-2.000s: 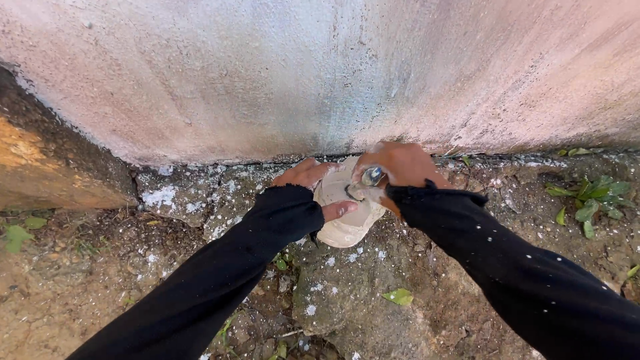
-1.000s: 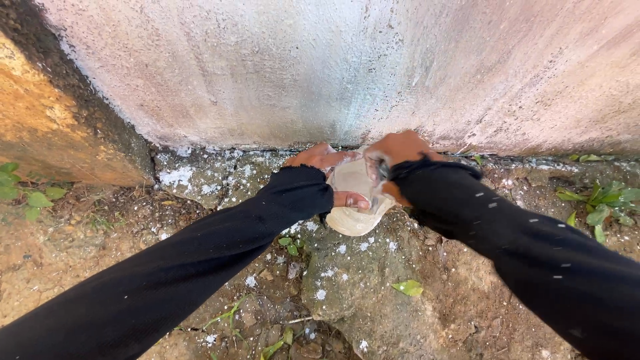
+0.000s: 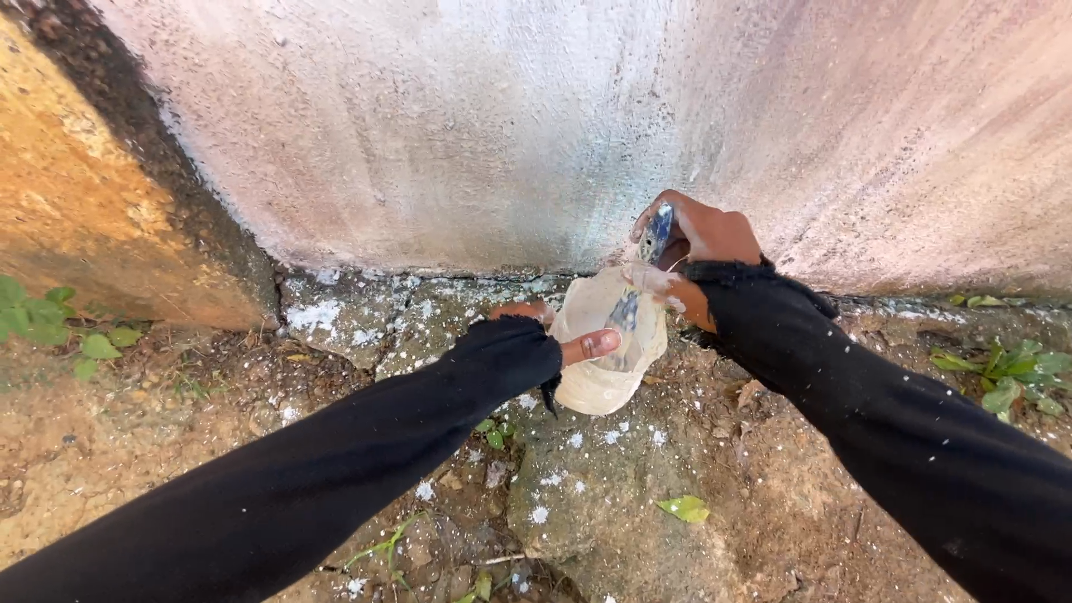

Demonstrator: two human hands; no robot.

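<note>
A translucent whitish plastic container, smeared with pale paint, is held by my left hand, its thumb over the near rim. My right hand grips a paint-spattered blue handle at the container's far right side; the tool's working end is hidden. A blue patch shows in or through the container; I cannot tell whether it is part of the same tool. Behind both hands rises a rough wall with whitish, pink and pale blue paint.
An orange-yellow wall with a dark edge stands at the left. White-spattered stone lies along the wall's foot, with brown soil beside it. Green plants grow at the left and right. A yellow-green leaf lies on the stone.
The blue handle now shows upright in my right hand, which has risen from its lower, tighter place against the container. My left hand still holds the container. The view has shifted left.
</note>
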